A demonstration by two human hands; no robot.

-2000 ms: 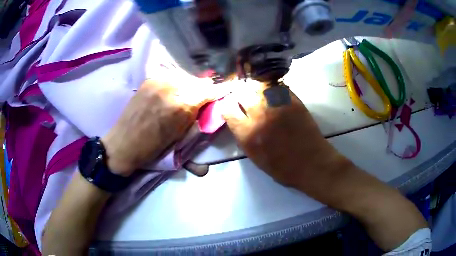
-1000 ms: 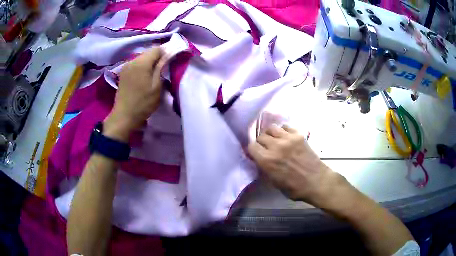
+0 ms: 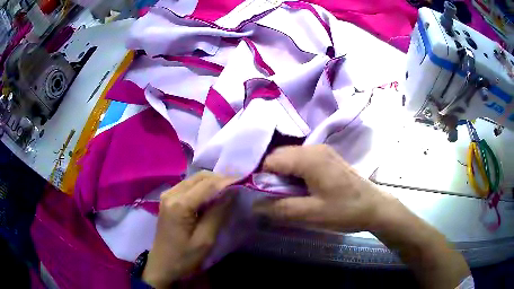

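A garment of pale lilac pieces with magenta bands lies in a heap on the machine table, and its near part is in my hands. My left hand grips a folded lilac edge with a dark pink seam line at the front of the table. My right hand holds the same part just to the right, its fingers and thumb around the cloth. Some fingertips are hidden by folds. Magenta cloth spreads at the left and hangs over the front edge.
The white sewing machine head stands at the upper right. Scissors with yellow and green handles lie right of it, near pink scraps. A ruled strip follows the front edge. Another machine part stands at the far left.
My left hand has come down and towards the right hand, now gripping the seam edge. The view has shifted left, away from the machine. The garment's near part is gathered between both hands.
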